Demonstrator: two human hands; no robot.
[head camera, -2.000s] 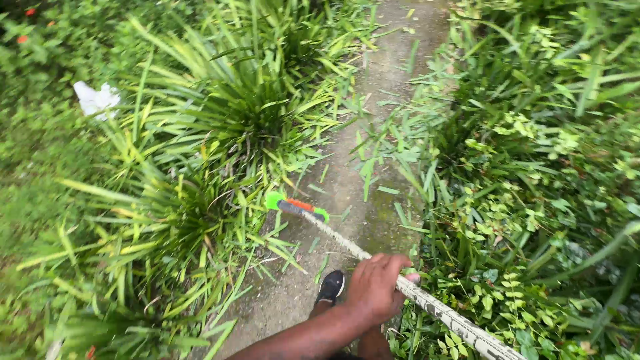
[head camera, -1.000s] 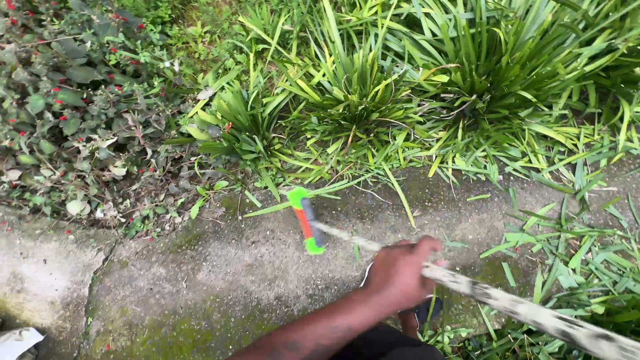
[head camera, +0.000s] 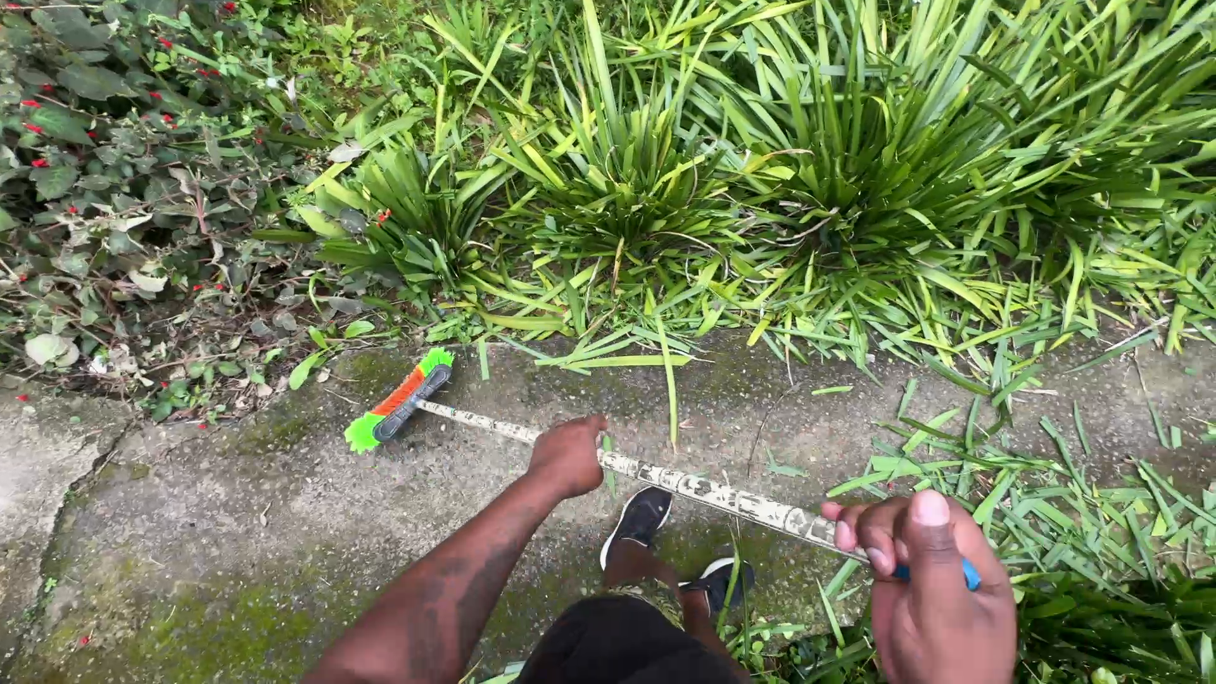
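Note:
A push broom with a dark head and green and orange bristles (head camera: 401, 399) rests on the concrete path at left of centre. Its worn, pale patterned handle (head camera: 717, 495) slants down to the right, ending in a blue tip. Partway along the handle my left hand (head camera: 568, 458) is closed around it. Near the blue end my right hand (head camera: 926, 570) grips it, thumb up. Cut green leaf blades (head camera: 988, 484) lie scattered on the path at the right, beyond the handle.
Strappy green clumps (head camera: 836, 171) line the path's far edge. A leafy plant with red flowers (head camera: 104, 180) grows at upper left. A crack (head camera: 71, 508) crosses the concrete (head camera: 237, 532). My dark shoes (head camera: 643, 516) stand below the handle; more foliage (head camera: 1121, 627) borders the lower right.
My right hand has come into view on the handle's end. The view swung strongly between the first two earlier frames, from along the path to across it.

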